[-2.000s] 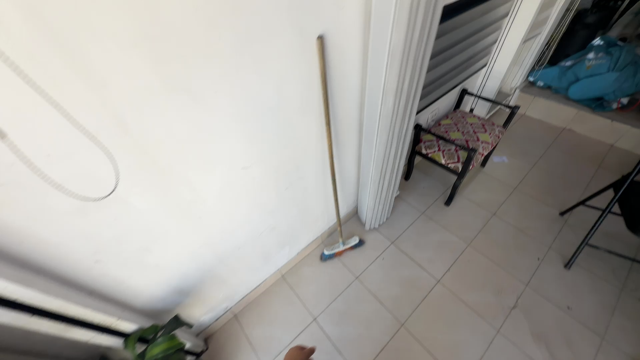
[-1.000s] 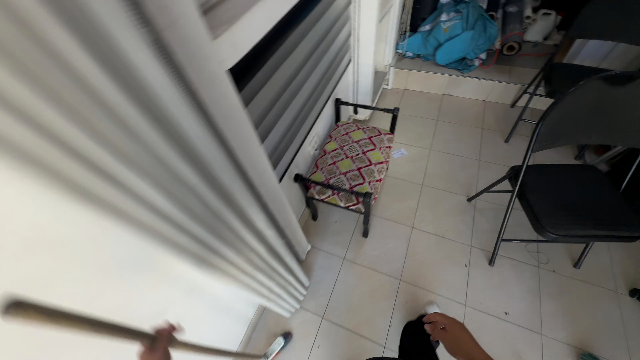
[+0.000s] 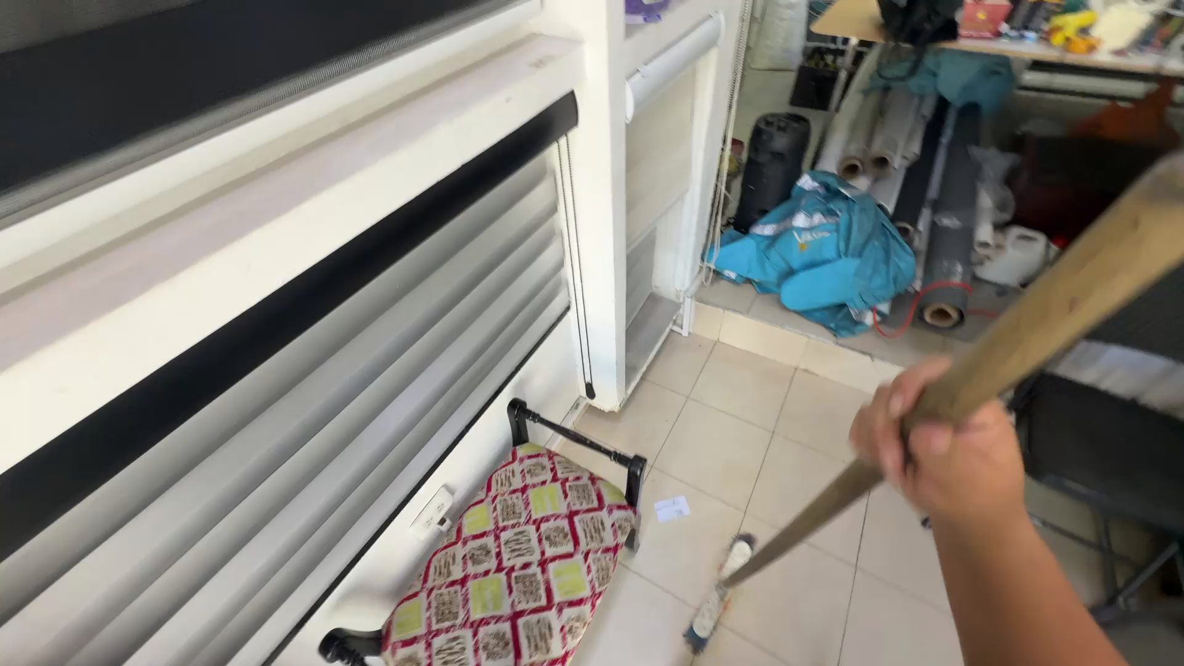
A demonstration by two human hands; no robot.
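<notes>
My right hand (image 3: 953, 453), reaching in from the lower right, is closed around the wooden handle of a broom (image 3: 1045, 305). The handle slants from the upper right down to the broom head (image 3: 720, 592), which rests on the tiled floor beside a patterned, cushioned stool with a black frame (image 3: 518, 564). A small piece of paper (image 3: 672, 509) lies on the tiles between the stool and the broom head. My left hand is out of view.
Striped blinds (image 3: 370, 444) run along the wall at left. A raised tiled step (image 3: 795, 347) crosses the back, with a blue fabric bundle (image 3: 823, 250) and several material rolls (image 3: 948, 213) on it. A black folding chair (image 3: 1101, 444) stands at right.
The broom leaned on the wall at first, then one hand held it at the lower left. Now it is in my right hand, its head beside the stool. The view has turned right.
</notes>
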